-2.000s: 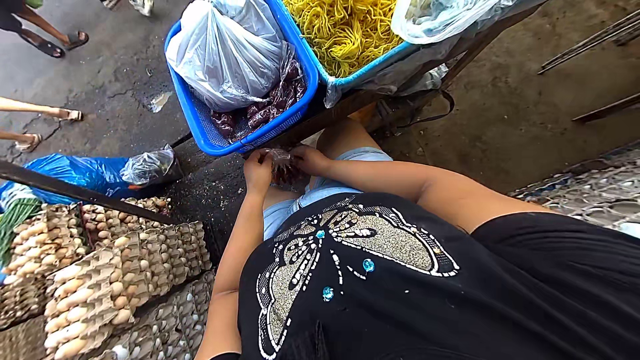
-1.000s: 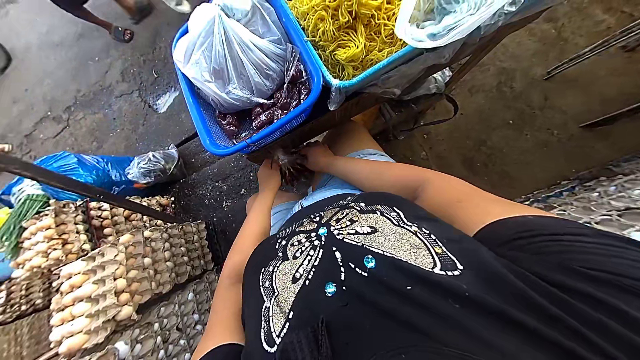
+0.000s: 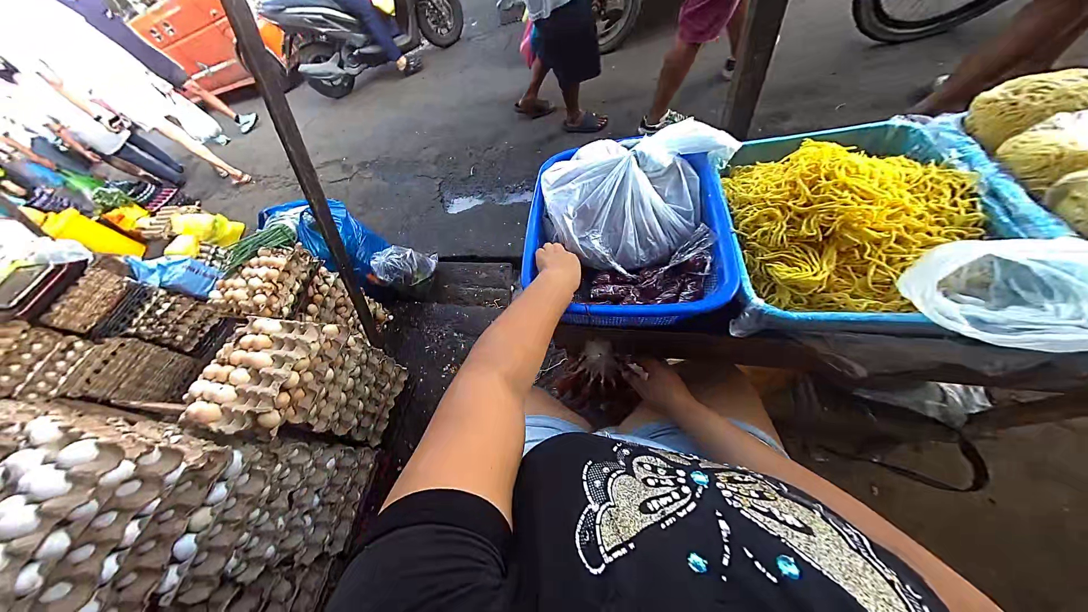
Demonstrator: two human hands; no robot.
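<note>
My left hand [image 3: 558,262] is at the left rim of a blue plastic basket [image 3: 724,293]; its fingers are partly hidden, so I cannot tell whether it holds anything. In the basket lie a large knotted plastic bag [image 3: 620,204] and small plastic packets of something dark red [image 3: 650,285]. Low between my thighs, under the table edge, my right hand [image 3: 659,384] is at a clear plastic bag [image 3: 599,374] with dark contents, its fingers on the bag's side. A tub of yellow noodles [image 3: 850,221] stands right of the basket.
Stacked cardboard trays of eggs [image 3: 293,374] fill the left side. A dark post [image 3: 297,161] rises beside them, near a blue plastic bag [image 3: 344,238]. A white plastic bag [image 3: 1003,293] lies over the noodle tub's right front. People and a scooter [image 3: 340,42] are on the street beyond.
My left hand has left the clear bag between my thighs and moved up to the basket's left side. My right hand stays low at the bag. The view has swung up toward the street.
</note>
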